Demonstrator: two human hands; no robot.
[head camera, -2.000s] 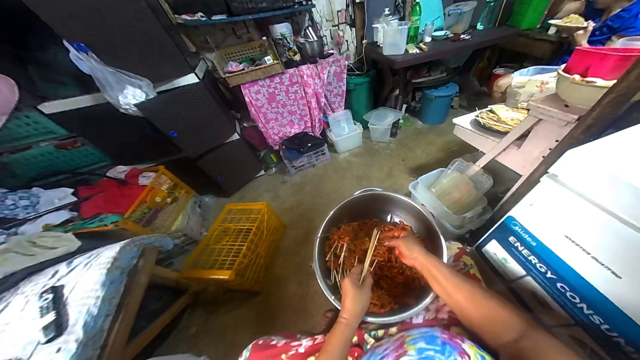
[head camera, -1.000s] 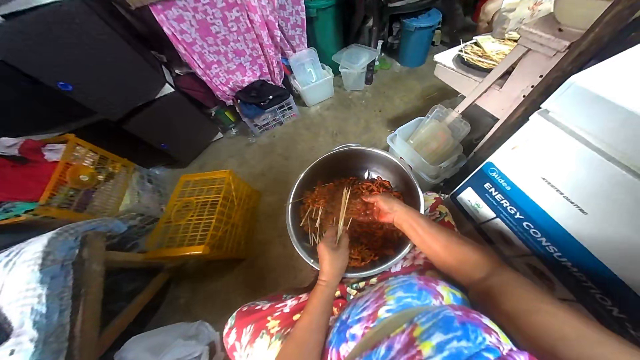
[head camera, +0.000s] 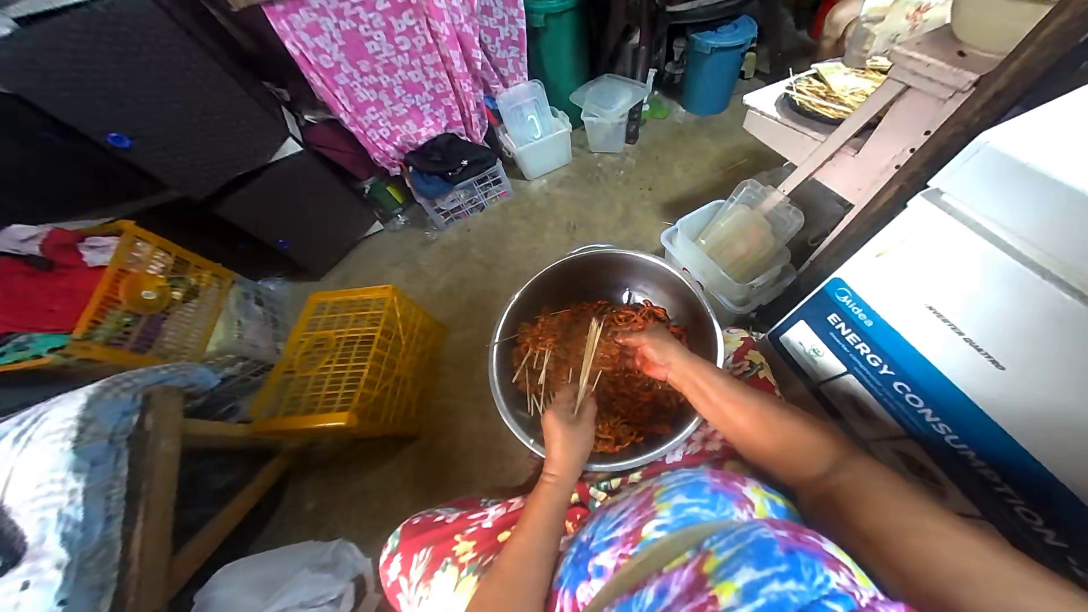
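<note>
A large round metal basin (head camera: 606, 258) with a shiny rim stands before my lap. Reddish-brown stringy food pieces (head camera: 625, 425) fill its lower part. My left hand (head camera: 569, 432) is closed around a bundle of thin bamboo skewers (head camera: 589, 353), their tips pointing up and away from me. To the right, my right hand (head camera: 653, 350) touches the food, its fingertips partly hidden among the pieces; whether it grips one cannot be told. More skewers (head camera: 534, 374) lie or stick in the food at the basin's left side.
A yellow plastic crate (head camera: 344, 361) stands left of the basin. Clear plastic containers (head camera: 735, 246) are close to its upper right, beside a large white appliance box (head camera: 960, 340). A pale wooden bench (head camera: 926, 110) holds a dish of skewers (head camera: 837, 89). A white plastic bag (head camera: 289, 578) lies lower left.
The view has tilted downward since the earliest frame. My left hand still holds the skewers, and my right hand remains at the food.
</note>
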